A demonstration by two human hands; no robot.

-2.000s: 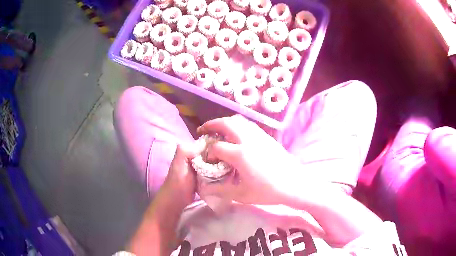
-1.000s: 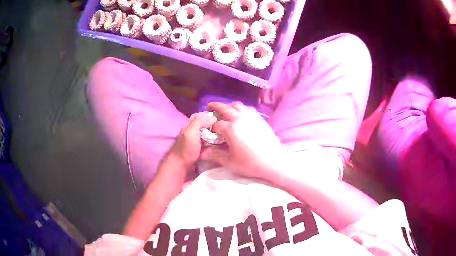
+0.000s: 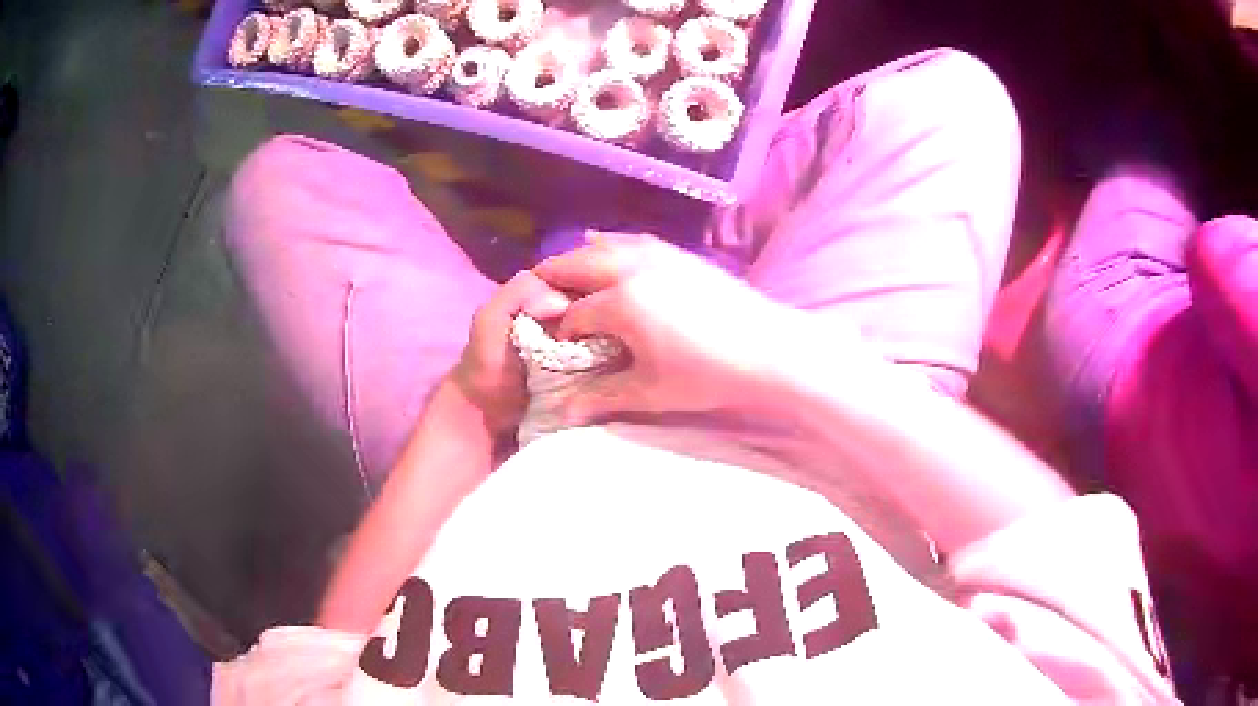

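My left hand (image 3: pixel 500 352) and my right hand (image 3: pixel 662 324) meet over my lap. Both grip one part with a white, bumpy foam-net sleeve (image 3: pixel 566 353). The sleeve's toothed rim shows between the hands; the fingers cover its far side and most of the part. Beyond my hands stands a purple-blue crate (image 3: pixel 455 127), cut off by the top edge. It holds rows of upright foam-wrapped parts (image 3: pixel 608 106) with round open mouths.
The wearer's knees (image 3: pixel 324 207) spread on both sides below the crate. Another person's legs (image 3: pixel 1124 297) are at the right. Dark blue crates (image 3: pixel 83 579) show blurred at the lower left, on the grey floor (image 3: pixel 124 276). Another blue thing is partly visible behind my hands.
The view has tilted down, so the crate sits higher and is more cut off. My hands have closed further round the wrapped part and its open mouth is now mostly covered.
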